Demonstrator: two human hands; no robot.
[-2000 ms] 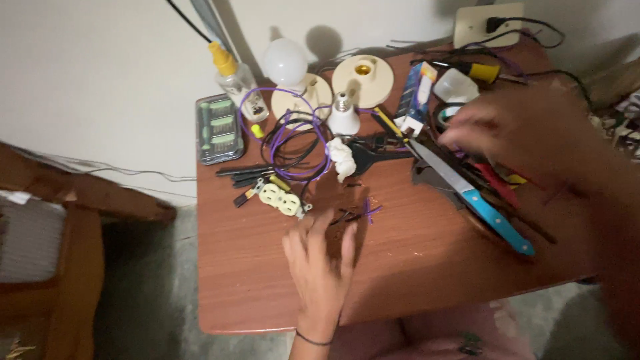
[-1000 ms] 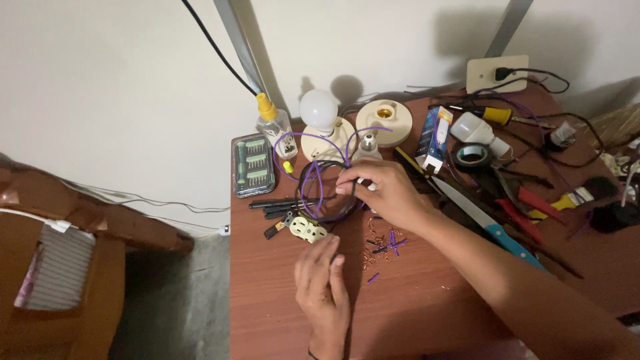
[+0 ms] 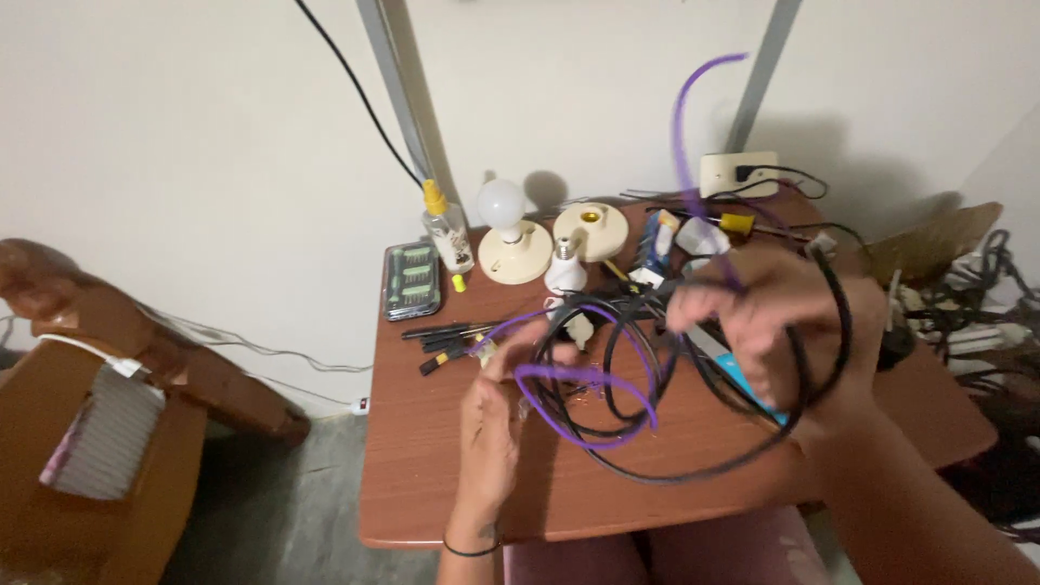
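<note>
My right hand (image 3: 780, 333), blurred, holds the coiled black cable (image 3: 691, 475) and purple wire (image 3: 585, 374) above the table's right half. At the coil's left side is my left hand (image 3: 500, 414), its fingers behind or against the loops; whether it grips them cannot be told. Partly covered by the left fingers is a cream outlet (image 3: 486, 349). Beneath the loops lie copper and purple wire scraps (image 3: 593, 390). A knife with a blue handle (image 3: 751, 386) is partly hidden by the right hand.
Along the back stand a spray bottle (image 3: 447, 231), a lampholder with a white bulb (image 3: 501, 207), another round lampholder (image 3: 591, 231) and a loose bulb (image 3: 565, 272). A screwdriver bit case (image 3: 412, 280) lies at the back left. A wall outlet (image 3: 739, 175) is behind the table.
The coil of black cable and purple wire, lying on the table a second ago, is now lifted in my right hand, which has moved right. My left hand has come up beside the loops.
</note>
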